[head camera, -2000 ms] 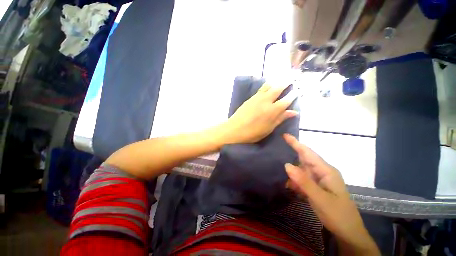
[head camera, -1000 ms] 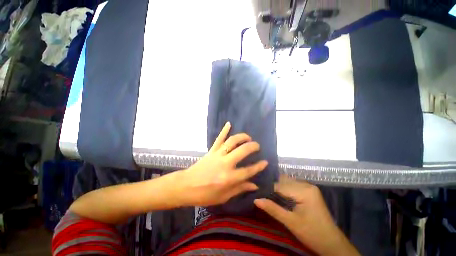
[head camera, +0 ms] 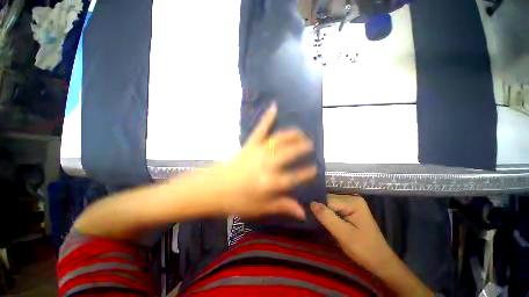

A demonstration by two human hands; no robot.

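Observation:
A dark grey-navy cloth panel [head camera: 281, 87] lies lengthwise under the sewing machine head [head camera: 371, 7], its right edge beside the brightly lit presser foot [head camera: 318, 46]. Its near end hangs over the table's front edge. My left hand [head camera: 270, 168] is spread over the panel near that edge, fingers apart, blurred; whether it touches the cloth is unclear. My right hand [head camera: 345, 220] pinches the panel's right edge between thumb and fingers, just below the table edge.
A dark straight panel [head camera: 116, 87] lies at left, and another [head camera: 455, 87] at right. A ruler-marked strip [head camera: 406, 181] runs along the table's front edge. A blue knob [head camera: 379, 26] sits right of the needle. White crumpled cloth [head camera: 53, 32] is at far left.
The panel has moved away from me and now reaches the top of the view. My left hand has left the foot and moved back toward me. My right hand has moved down along the edge.

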